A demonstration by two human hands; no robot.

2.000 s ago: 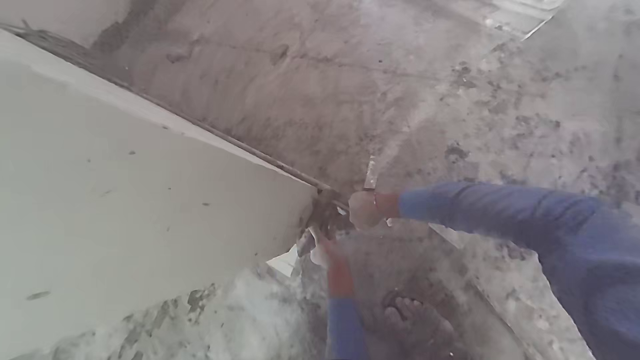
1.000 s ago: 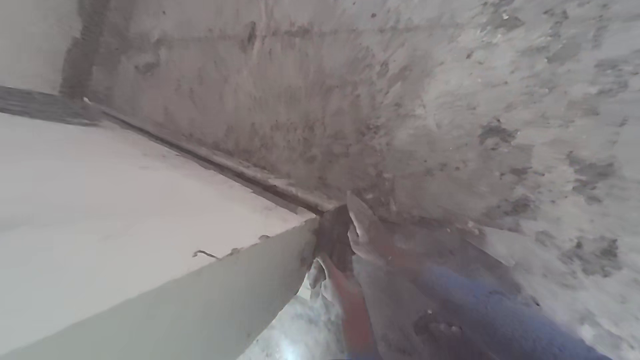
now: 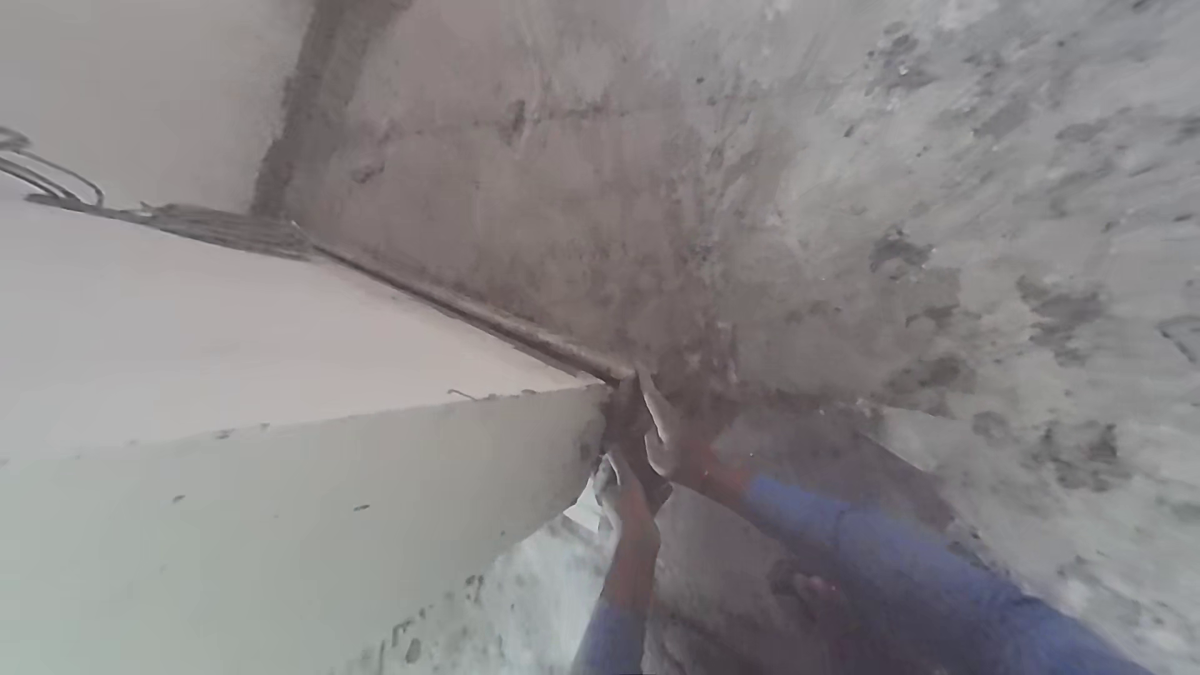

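Observation:
My left hand [image 3: 622, 497] is at the lower end of a pale wall [image 3: 375, 487], near its corner with the floor. My right hand [image 3: 667, 436] is just to the right, with a finger pointing up toward the end of a narrow strip [image 3: 506, 328] along the wall's foot. Between the hands lies a dark piece or patch [image 3: 630, 417], too blurred to name; both hands are at its edges. Whether either hand grips it cannot be told. A small white piece [image 3: 586, 511] shows beside my left hand.
The stained concrete floor [image 3: 844, 234] spreads up and to the right. Loose cables [image 3: 66, 187] and a bundle of thin dark strands [image 3: 230, 230] lie at the wall's far end, upper left. A darker band [image 3: 300, 112] crosses the floor there. A foot [image 3: 806, 591] shows faintly at the bottom.
My right hand, closed around a narrow tool two seconds ago, now has a finger extended and no such tool shows. The view has shifted, bringing the cables into sight.

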